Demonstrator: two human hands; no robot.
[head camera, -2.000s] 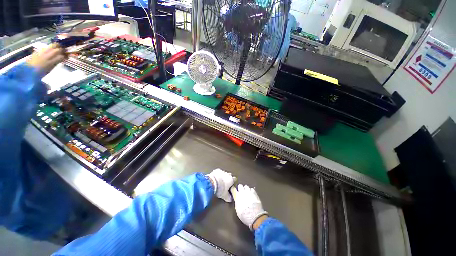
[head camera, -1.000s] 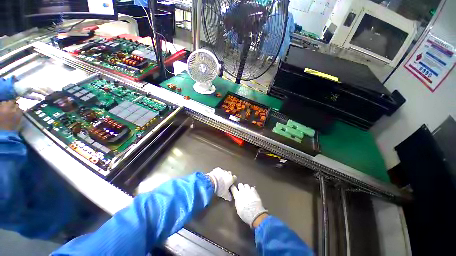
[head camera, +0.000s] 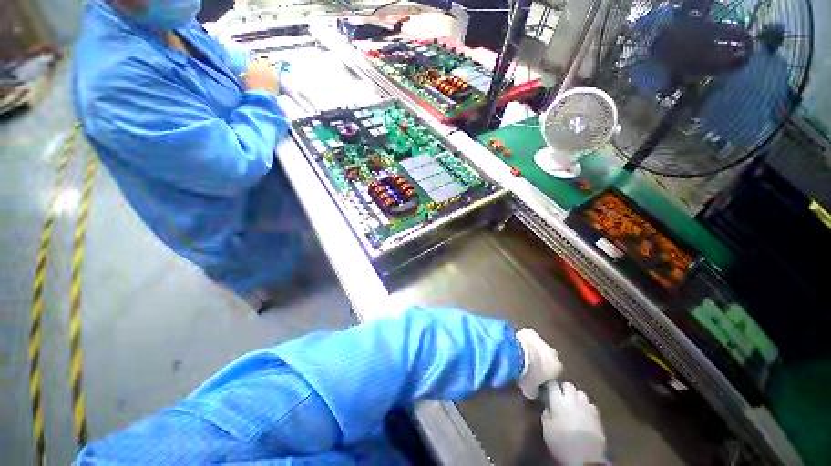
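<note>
My left hand (head camera: 539, 364), in a white knit glove and blue sleeve, is over the metal bed at the lower right. My right hand (head camera: 572, 424), also gloved, is just below and beside it. The two hands meet at the fingers; whether something small is between them I cannot tell. The populated green circuit board (head camera: 428, 177) sits in its metal-edged carrier on the conveyor, up and left of my hands. It bears copper-red coils (head camera: 392, 193) and grey boxes.
A person in blue (head camera: 182, 136) stands at the line's left side. A second board (head camera: 428, 73) lies in a red holder. Beyond the rail (head camera: 629, 296) are a white fan (head camera: 579, 123), a tray of orange components (head camera: 638, 238) and green pieces (head camera: 733, 332).
The view has swung left, so everything sits further right. The other person now shows more fully, with hands off the board. My hands remain together.
</note>
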